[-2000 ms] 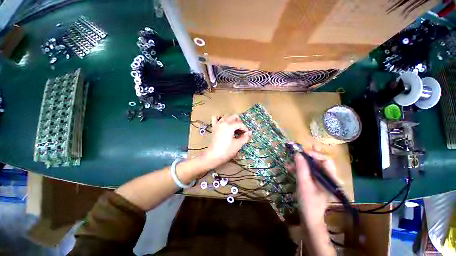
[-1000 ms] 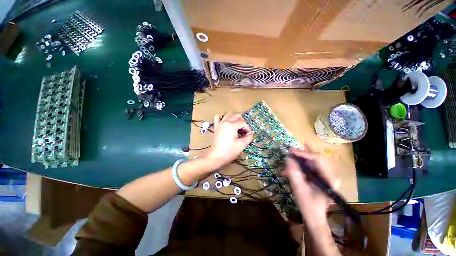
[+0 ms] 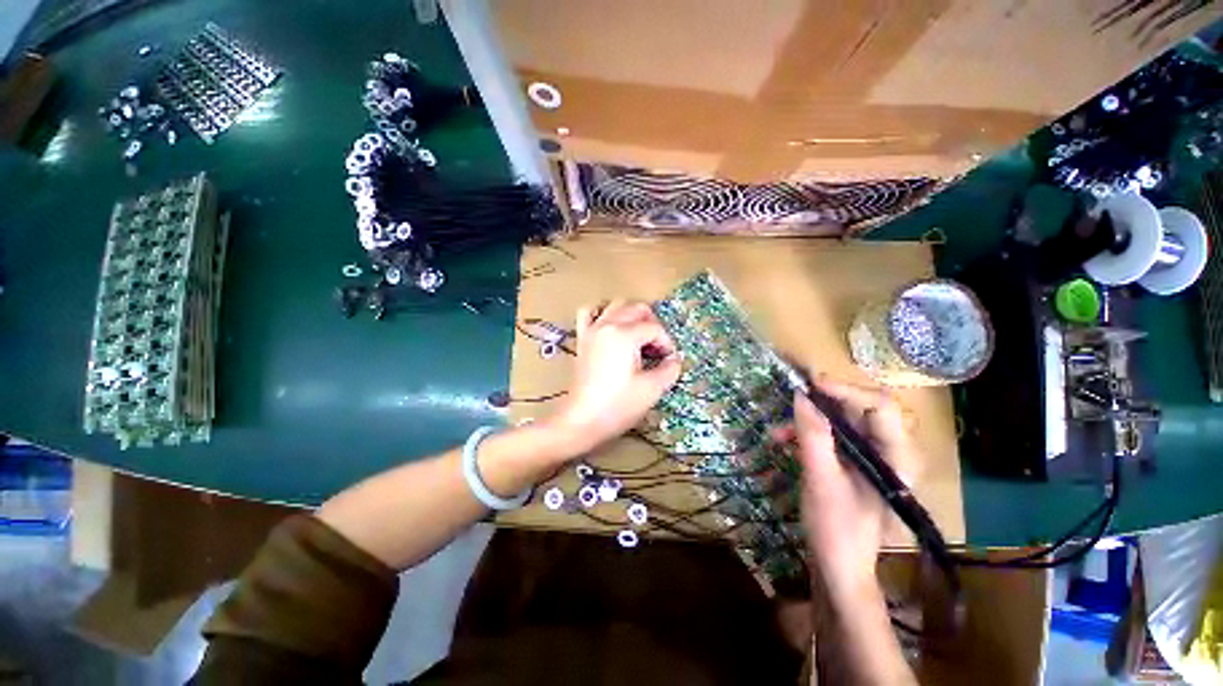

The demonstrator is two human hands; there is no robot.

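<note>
The green PCB panel [image 3: 714, 355] lies slanted on the cardboard mat [image 3: 563, 275]. My left hand [image 3: 620, 373] is at the panel's upper left edge, its fingertips pinched on a small dark part of a wire lead. My right hand [image 3: 845, 469] holds the black soldering iron [image 3: 879, 476] like a pen, its tip over the panel's right edge. Several wire leads run left from the panel, their white-ringed round ends [image 3: 589, 496] lying below my left wrist. Where the iron tip touches, if at all, is hard to tell.
A jar with silvery contents [image 3: 943, 331] stands right of the panel. The soldering station [image 3: 1093, 389], green cap [image 3: 1077, 300] and white reels [image 3: 1124, 239] are far right. A large carton [image 3: 751, 94] stands behind. Left are a bundle of leads [image 3: 449, 217] and a PCB stack [image 3: 150, 315].
My right hand moved left over the panel with the iron, then back slightly right, uncovering more of the panel. My left hand has hardly moved.
</note>
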